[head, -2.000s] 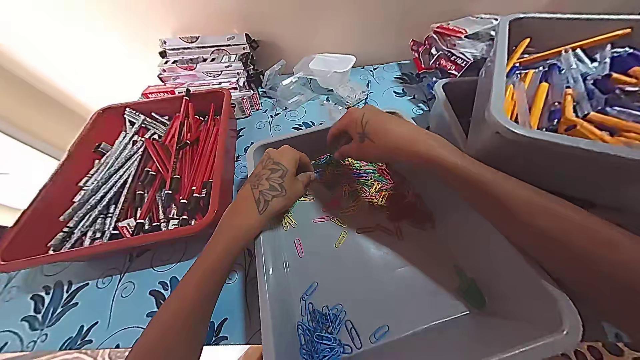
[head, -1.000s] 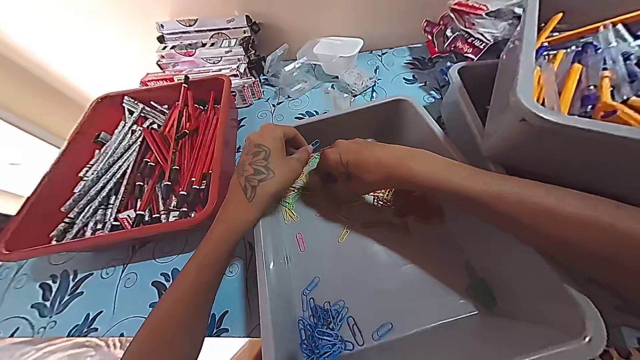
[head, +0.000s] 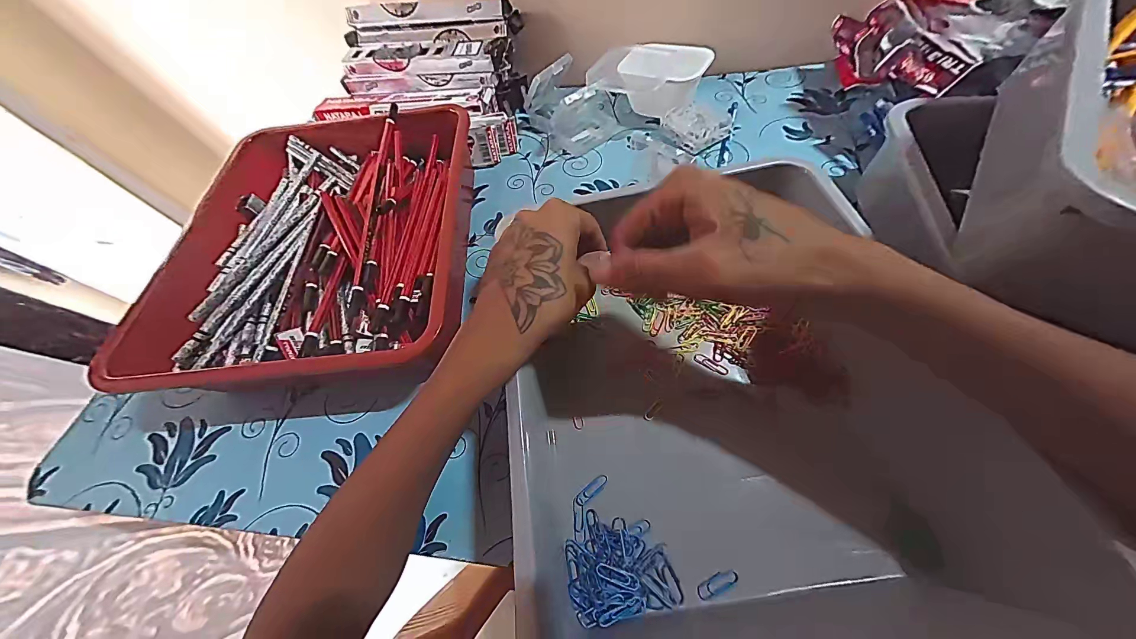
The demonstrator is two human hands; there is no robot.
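A grey plastic tub [head: 710, 470] holds paper clips. Blue paper clips [head: 612, 568] lie heaped in its near left corner, one lying apart to their right. Mixed-colour paper clips [head: 710, 328], mostly yellow, green and red, lie scattered in the far part. My left hand [head: 541, 266] is over the tub's far left rim with its fingers curled; whether it holds a clip is hidden. My right hand [head: 710, 235] is just to its right above the mixed clips, thumb and fingers bent toward my left hand. What lies between its fingertips is not clear.
A red tray [head: 266, 382] of pencils stands on the left. Behind are stacked boxes [head: 426, 53], clear plastic containers [head: 666, 75] and red packaging [head: 923, 53]. Grey bins [head: 1021, 195] stand on the right, the nearer one with orange-yellow items. A patterned blue cloth [head: 195, 461] covers the table.
My right hand has risen from the mixed clips, its fingers more spread. My left hand has moved toward the tub's far left rim, and more of the mixed clips show than one second ago.
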